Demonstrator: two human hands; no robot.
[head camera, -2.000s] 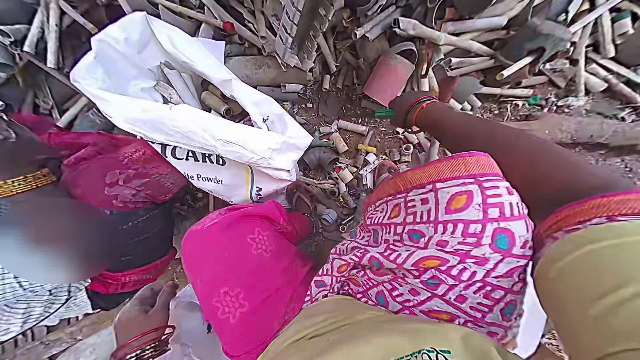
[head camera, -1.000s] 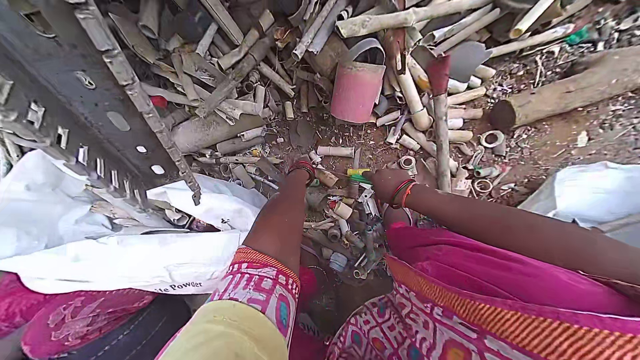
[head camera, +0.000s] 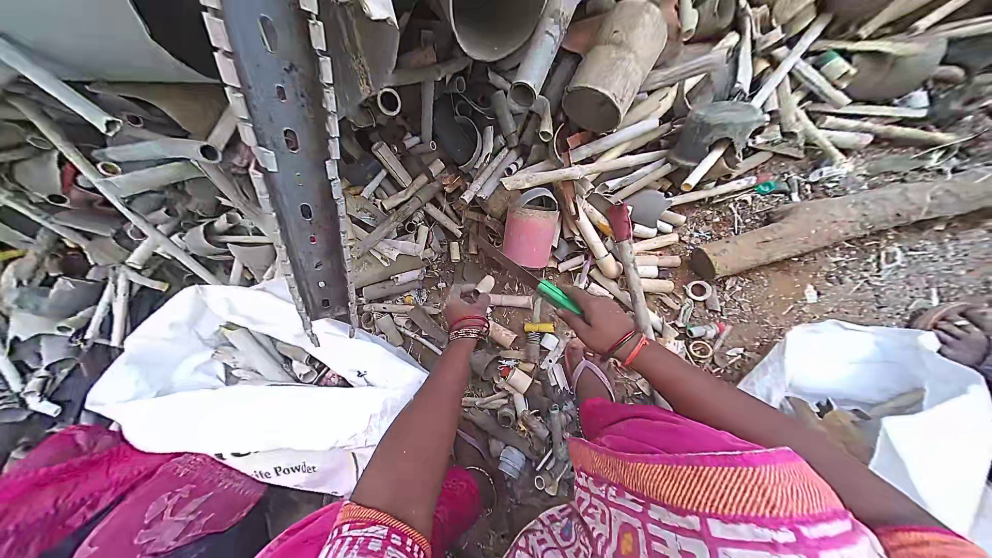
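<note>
My right hand (head camera: 597, 319) grips the green handle (head camera: 559, 297) of a long-bladed tool, a knife or saw. Its dark blade (head camera: 504, 262) points up and left, passing just below a pink plastic mug (head camera: 531, 232). My left hand (head camera: 467, 307) is closed around a short, pale piece of pipe (head camera: 485, 284), near the blade but apart from it. Below both hands lie a yellow fitting (head camera: 540, 327) and many short pipe offcuts (head camera: 518, 380) on the ground, close to my sandalled foot (head camera: 590, 372).
A white sack (head camera: 310, 418) with pipe pieces lies open at the left, under a tall slotted metal channel (head camera: 298, 155). Another white sack (head camera: 930, 434) stands at the right, beside another person's hand (head camera: 965, 337). A log (head camera: 852, 221) and heaped scrap pipes (head camera: 612, 70) lie ahead.
My left hand has come up from low at the left to the middle and now holds a pipe piece. The green-handled tool now shows in my right hand. The view has shifted considerably.
</note>
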